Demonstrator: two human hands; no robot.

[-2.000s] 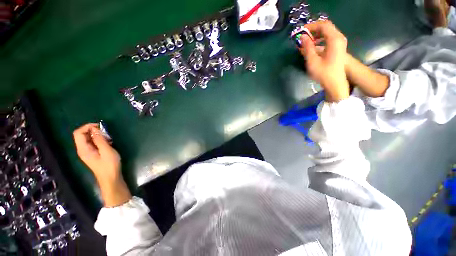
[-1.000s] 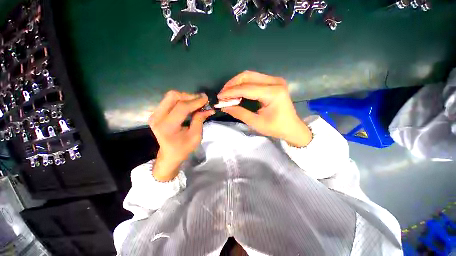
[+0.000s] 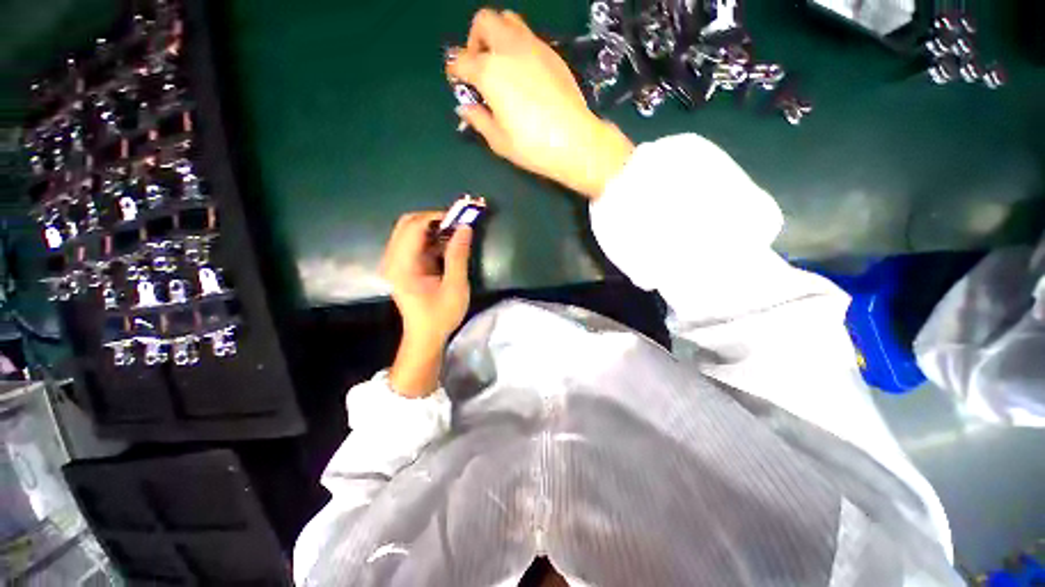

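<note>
My left hand point(image 3: 429, 275) holds a small dark unit with a white face point(image 3: 461, 214) between thumb and fingers, near the mat's front edge. My right hand point(image 3: 527, 103) is farther forward over the green mat, with its fingertips on a silver bulldog clip point(image 3: 465, 96). Its fingers partly hide the clip. A loose pile of silver clips point(image 3: 653, 52) lies to the right of my right hand. The held unit and the clip are apart.
A black tray point(image 3: 258, 344) at left holds rows of clipped units. An empty divided black tray point(image 3: 172, 516) sits below it. A dark box with a white pad point(image 3: 871, 14) and a small group of clips point(image 3: 958, 52) are at the upper right. A blue stool point(image 3: 888, 333) and a white sleeve are at right.
My hands were together at the small unit and are now apart. My right hand has moved forward to a clip. My left hand still holds the unit. The camera view has shifted.
</note>
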